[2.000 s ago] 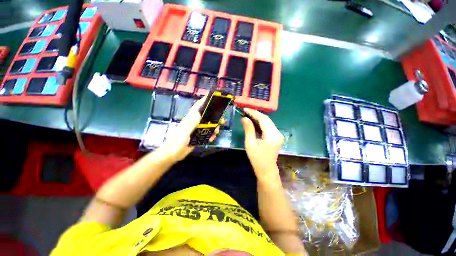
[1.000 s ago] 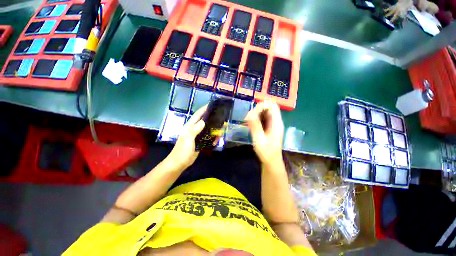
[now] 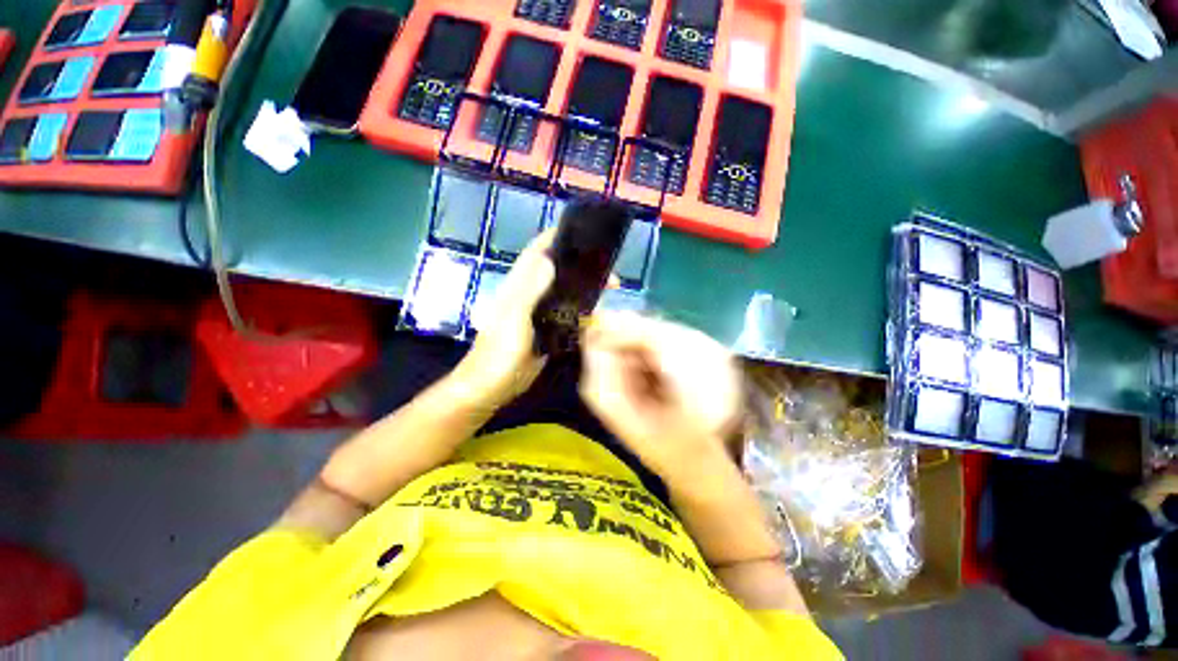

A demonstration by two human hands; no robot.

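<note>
My left hand point(image 3: 510, 316) holds a black keypad phone point(image 3: 581, 265) upright above the bench's front edge, over the near blister tray. The phone's face is dark, with its keys at the lower end. My right hand point(image 3: 659, 381) is blurred at the phone's lower right; its fingers are curled, and whether it holds anything cannot be told. The near clear blister tray point(image 3: 459, 211) has dark-framed windows and is partly hidden by the phone and left hand. Behind it, a red-orange tray point(image 3: 765, 155) holds several black keypad phones in its pockets.
Another red tray point(image 3: 78, 172) of blue-faced phones, a yellow-and-black tool point(image 3: 204, 62), a smartphone point(image 3: 346, 67) and white tissue point(image 3: 278, 137) are left. A clear film piece point(image 3: 767, 323) lies near the front edge. Right are a blister tray point(image 3: 978, 329), a whitish bottle point(image 3: 1088, 234) and a waste carton point(image 3: 940, 517).
The yellow strips seen across the phone have gone from its face. My right hand has moved from the phone's upper right to its lower end. A clear film piece now shows on the bench edge.
</note>
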